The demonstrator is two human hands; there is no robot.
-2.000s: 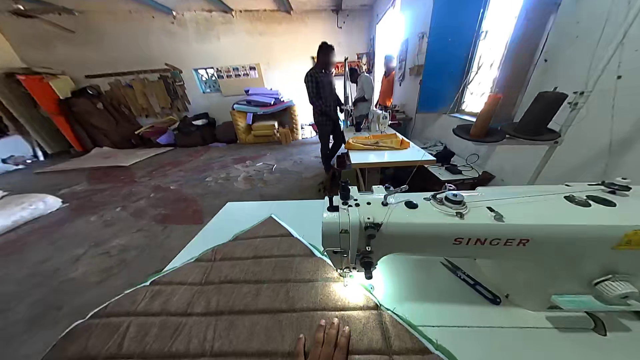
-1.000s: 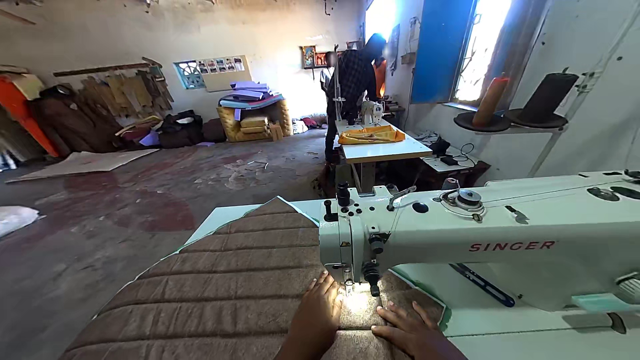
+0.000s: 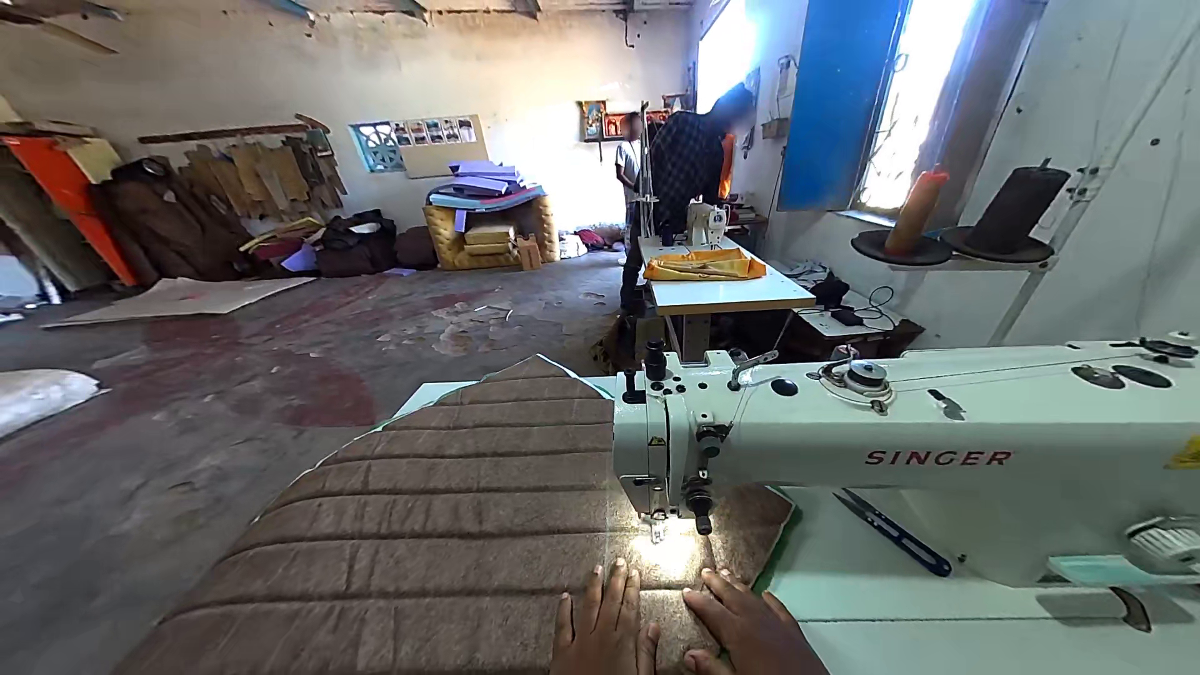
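A brown quilted fabric panel (image 3: 422,525) with parallel stitched channels lies on the table of a white Singer sewing machine (image 3: 844,441). Its right part passes beneath the lit presser foot (image 3: 658,531). My left hand (image 3: 607,630) rests flat on the panel, just below the foot and slightly left, fingers apart. To its right, my right hand (image 3: 750,626) also presses on the fabric with spread fingers. Neither hand grips anything. Dark blue thread snips (image 3: 895,532) lie on the table under the machine arm.
Orange and dark thread cones (image 3: 917,214) stand at the right. Ahead, a second sewing table (image 3: 731,298) bears yellow fabric (image 3: 705,266) and a white machine; a person in a checked shirt (image 3: 689,169) bends beside it, another person (image 3: 628,164) behind. Stacked foam (image 3: 483,187) rests on a tufted armchair.
Two seconds ago one hand showed at the bottom edge; both now lie near the presser foot. The panel's right part has come farther out beneath the arm. The person in the checked shirt has bent over.
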